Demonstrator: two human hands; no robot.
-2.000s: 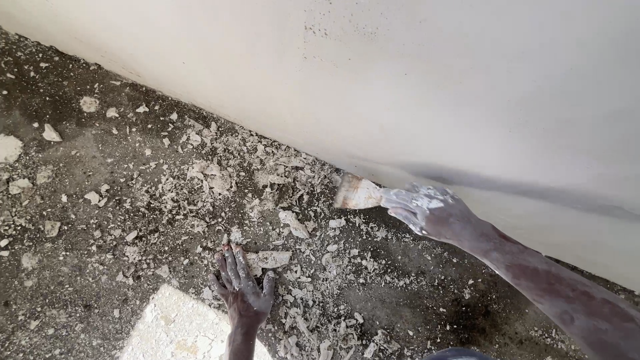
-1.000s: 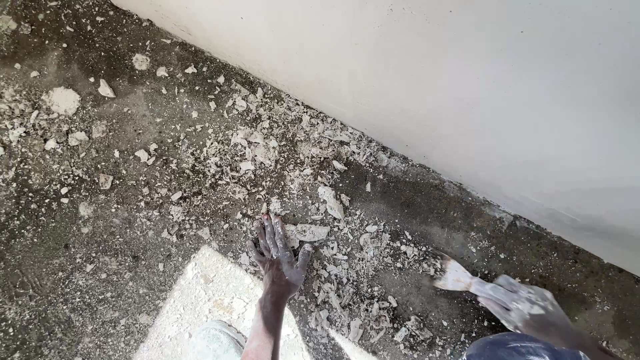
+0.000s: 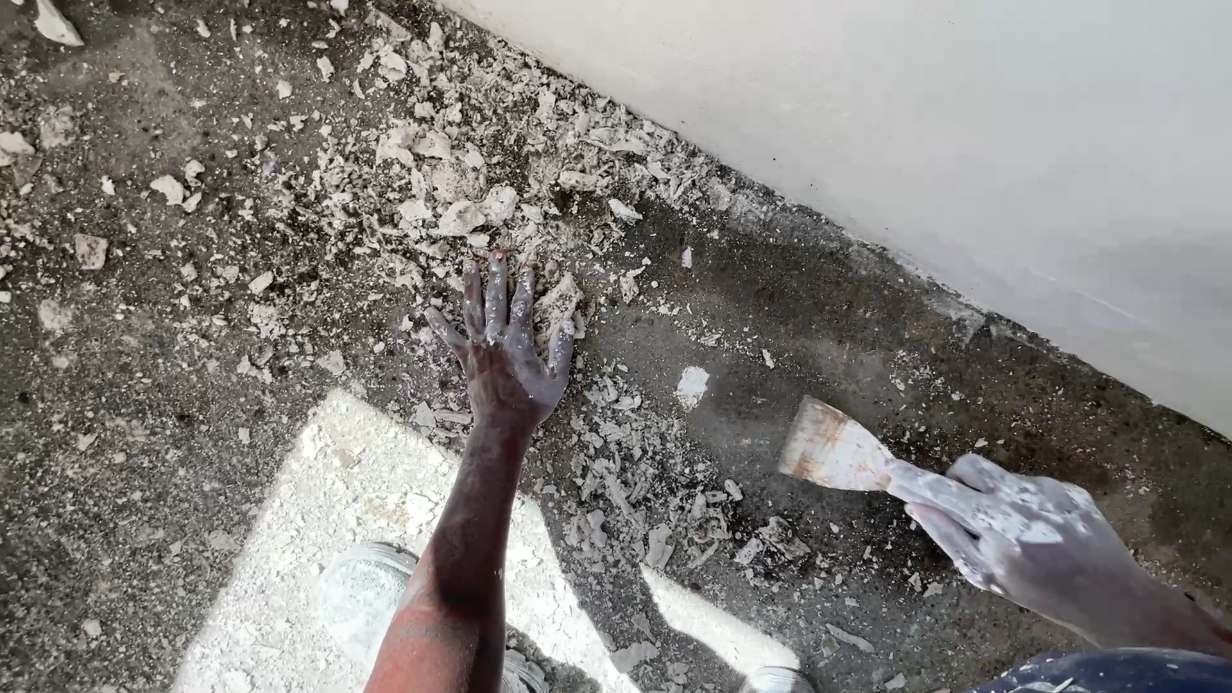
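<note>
My left hand [image 3: 505, 361], coated in whitish dust, is spread with its fingers apart at the near edge of a heap of plaster flakes [image 3: 462, 183]. It holds nothing. On the right, my right hand [image 3: 1030, 529] grips a putty knife [image 3: 837, 450] by its handle, which the fingers mostly hide. The wide blade, smeared with white and rust-brown, points left over the dark concrete floor. More loose chips [image 3: 664, 481] lie between the two hands.
A pale wall [image 3: 914, 125] meets the floor [image 3: 770, 337] along a diagonal edge at the upper right. A sunlit patch [image 3: 318, 520] with a dust-covered shoe [image 3: 366, 597] is at the lower left. Scattered plaster pieces [image 3: 90, 251] lie on the left.
Two seconds ago the putty knife was against the foot of the wall; now it is away from it, over the floor. My left hand has shifted to the chip heap. The view has moved too.
</note>
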